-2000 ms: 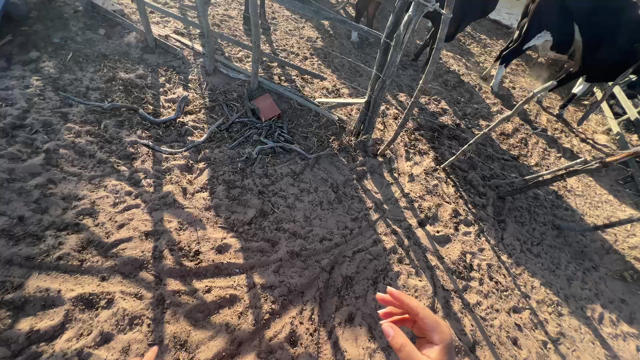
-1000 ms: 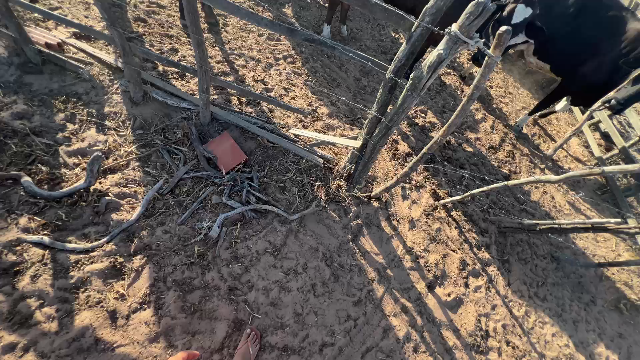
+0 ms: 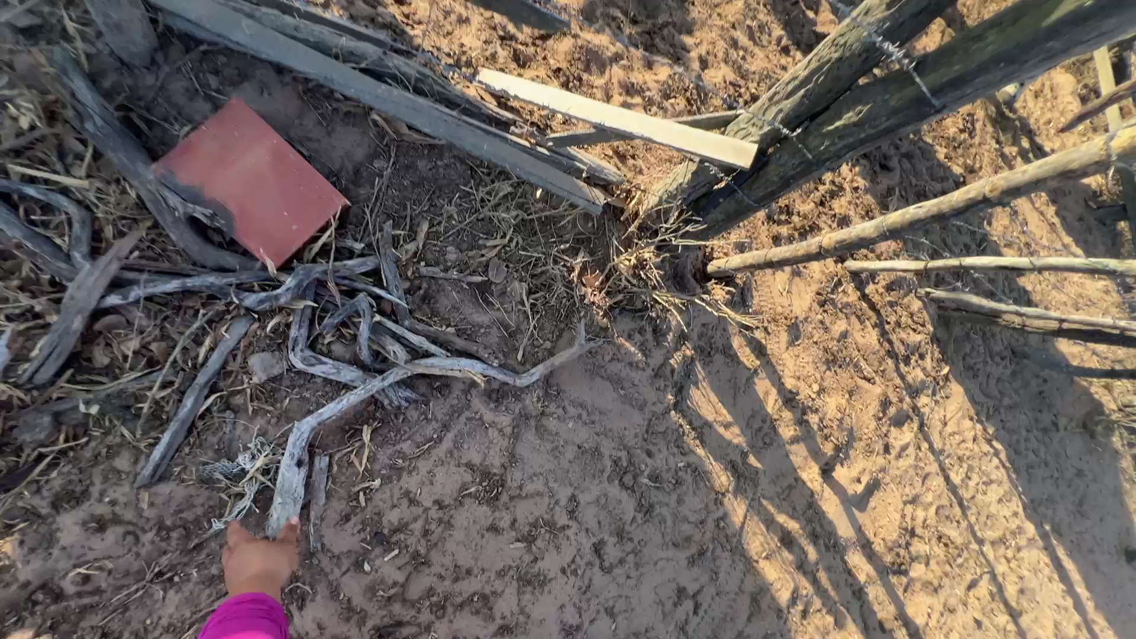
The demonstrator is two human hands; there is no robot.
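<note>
My left hand (image 3: pixel 260 557), in a magenta sleeve (image 3: pixel 246 619), is at the lower left with its thumb and fingers around the near end of a crooked, weathered grey branch (image 3: pixel 306 435). Whether the fingers are closed on the wood cannot be told. The branch bends away to the right beside a heap of dry sticks (image 3: pixel 191 399). A frayed scrap of pale netting or string (image 3: pixel 244 475) lies just beyond the hand. Above the sticks rests a flat, reddish square tile or slab (image 3: pixel 257 182). My right hand is out of view.
Long grey boards (image 3: pixel 382 98) lie along the fence base at the top. Thick wooden posts (image 3: pixel 799 115) with barbed wire (image 3: pixel 896 58) lean at the upper right. Thin poles (image 3: pixel 923 213) slant across the right side. Dry grass (image 3: pixel 657 275) grows at the post's foot.
The view has moved much closer to the stick heap. My left hand now shows at the near end of the crooked branch. My right hand, seen two seconds ago, has left the view.
</note>
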